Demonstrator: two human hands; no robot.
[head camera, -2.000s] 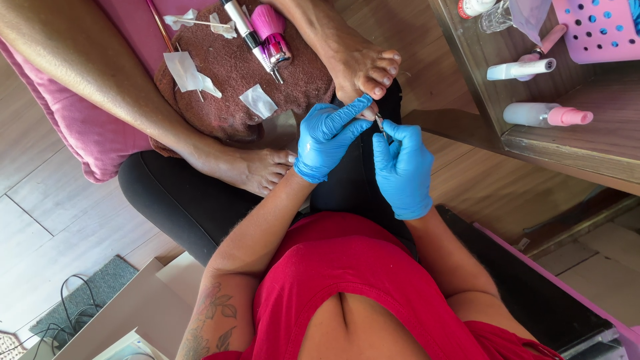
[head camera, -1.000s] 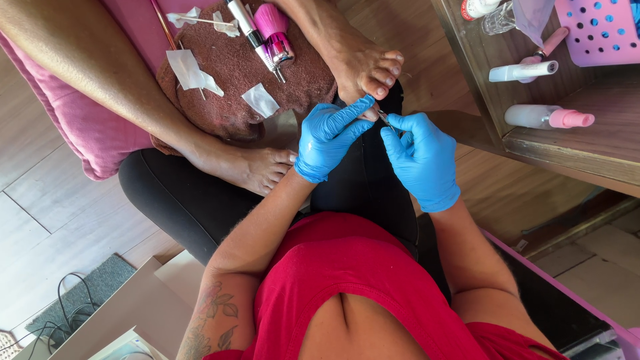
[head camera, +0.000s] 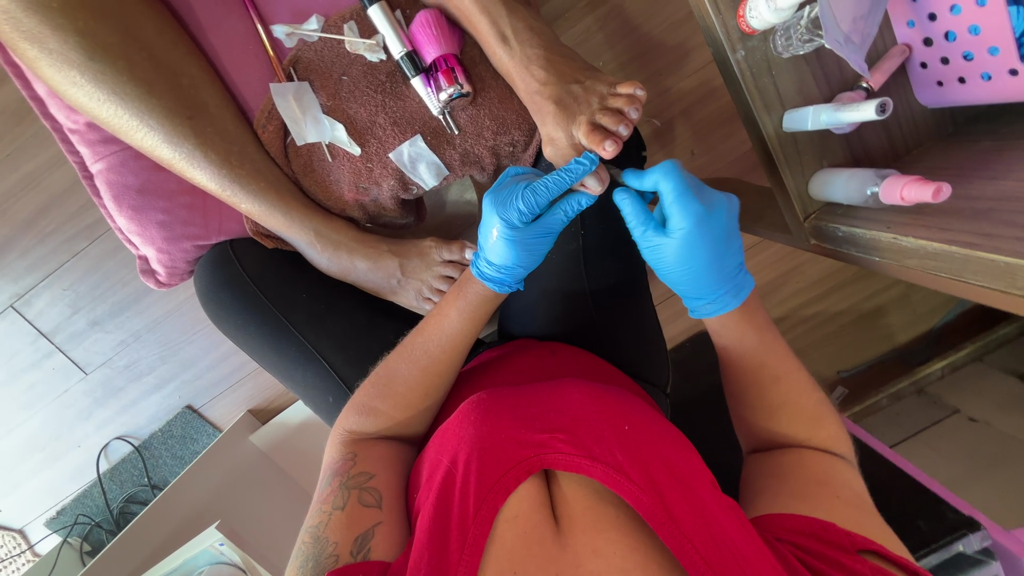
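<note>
My left hand, in a blue glove, grips the big toe of another person's foot, index finger and thumb on either side of it. Beside that toe, my right hand, also gloved in blue, pinches a small metal tool whose tip lies at the toenail; its kind cannot be told. The person's other foot rests near my left wrist. A brown towel bears a nail drill handpiece, a pink brush and white wipes.
On the right, a wooden shelf unit holds a spray bottle with a pink top, a white tube and a pink perforated basket. A pink cushion lies under the person's leg. Black cables lie at lower left.
My right hand has shifted slightly about the big toe, turning away from it and then back a little. My left hand keeps its hold on the toe.
</note>
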